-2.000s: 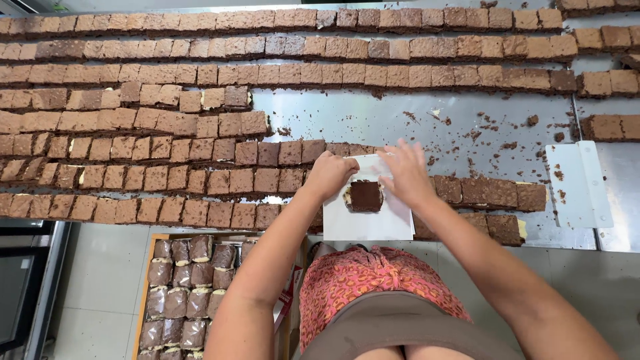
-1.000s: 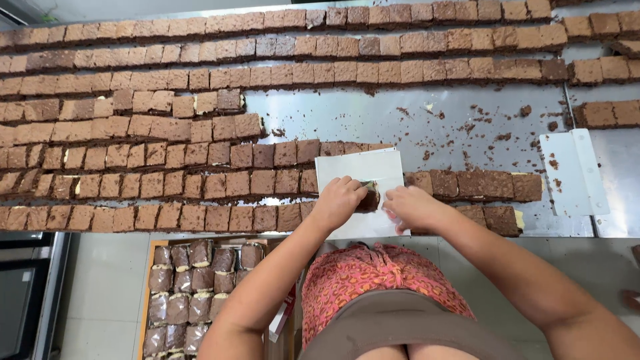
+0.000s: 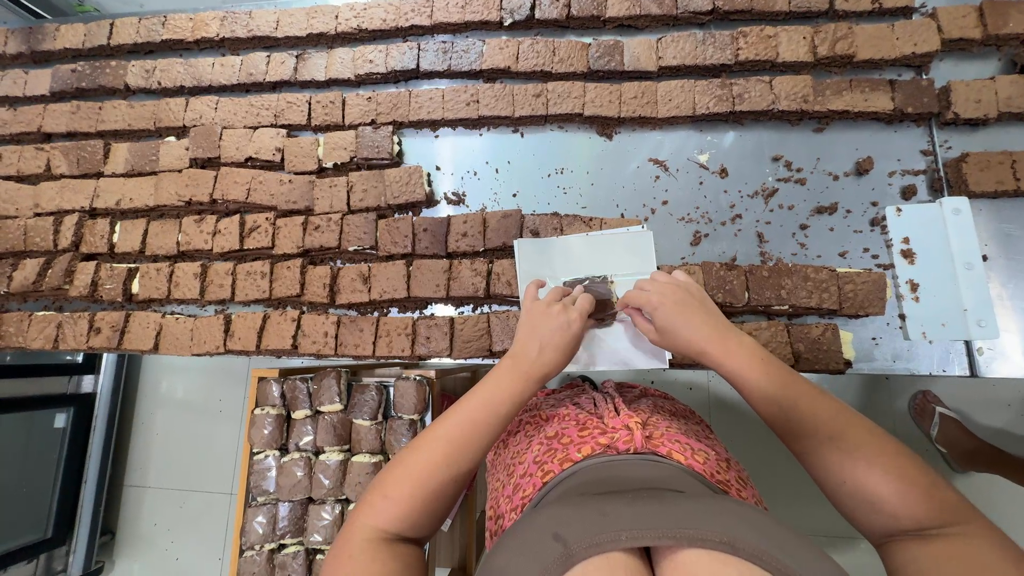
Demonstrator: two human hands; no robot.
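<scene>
A piece of chocolate cake in clear film lies on a stack of white sheets before me. My left hand rests on the cake's left side, fingers curled over the film. At its right edge, my right hand pinches the film between thumb and fingers. The sheets lie over long rows of cut chocolate cake, some with pale filling showing at the sides.
Further cake rows cross the metal table, which has scattered crumbs. A white flat scraper lies at the right. Below the table edge, a wooden crate holds wrapped cakes. Another person's foot shows at lower right.
The cake lay uncovered by my fingers between both hands two seconds ago; now film lies over it. My hands have moved down and closed in on its sides.
</scene>
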